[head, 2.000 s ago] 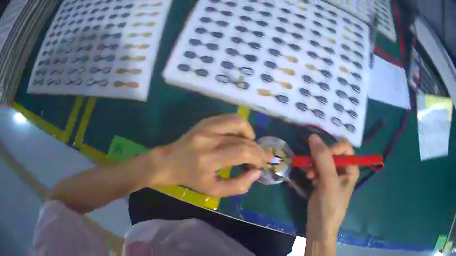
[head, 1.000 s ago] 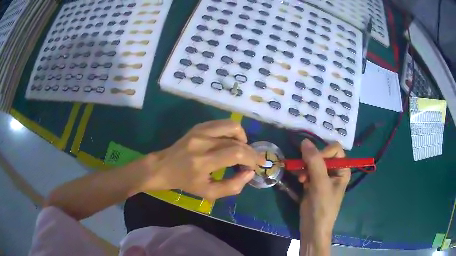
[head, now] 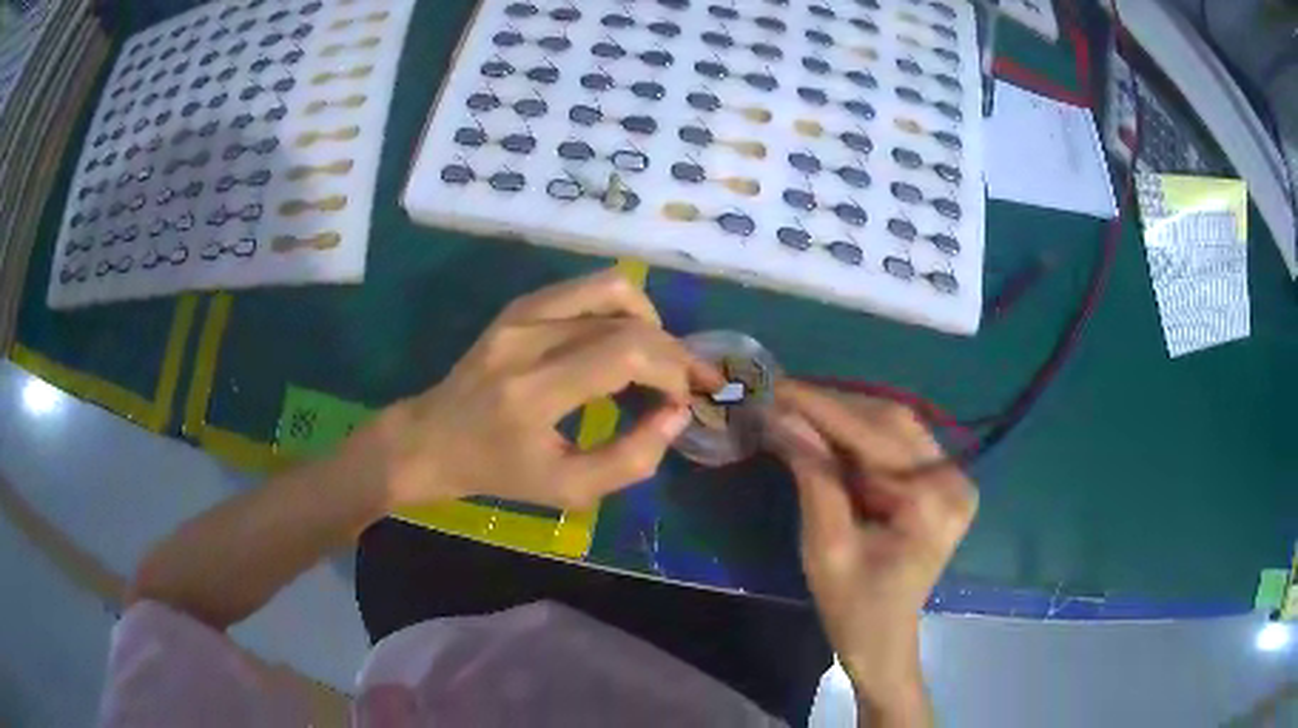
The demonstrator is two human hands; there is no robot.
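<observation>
The round silver test fixture point(head: 716, 444) lies on the green mat between my hands. Its brass-gold insert point(head: 709, 414) holds a small white or silver part point(head: 729, 393) at the centre. My left hand point(head: 548, 391) reaches over the fixture's left edge, fingertips at the insert; whether they pinch the part is unclear. My right hand point(head: 890, 491) is at the fixture's right edge, thumb and fingers bunched and blurred. The red probe handle does not show, and what the right fingers hold is hidden.
The large white foam parts tray point(head: 669, 256) lies behind the fixture, with dark and gold parts in rows. A second parts tray point(head: 214, 285) is at left. A green label point(head: 322, 423) is by my left forearm. Red and black leads point(head: 1068, 334) curve at right, near papers point(head: 1051, 150).
The red probe handle, seen in my right hand before, no longer shows. My right hand has turned and its fingers have drawn in against the fixture. The left hand stays at the insert.
</observation>
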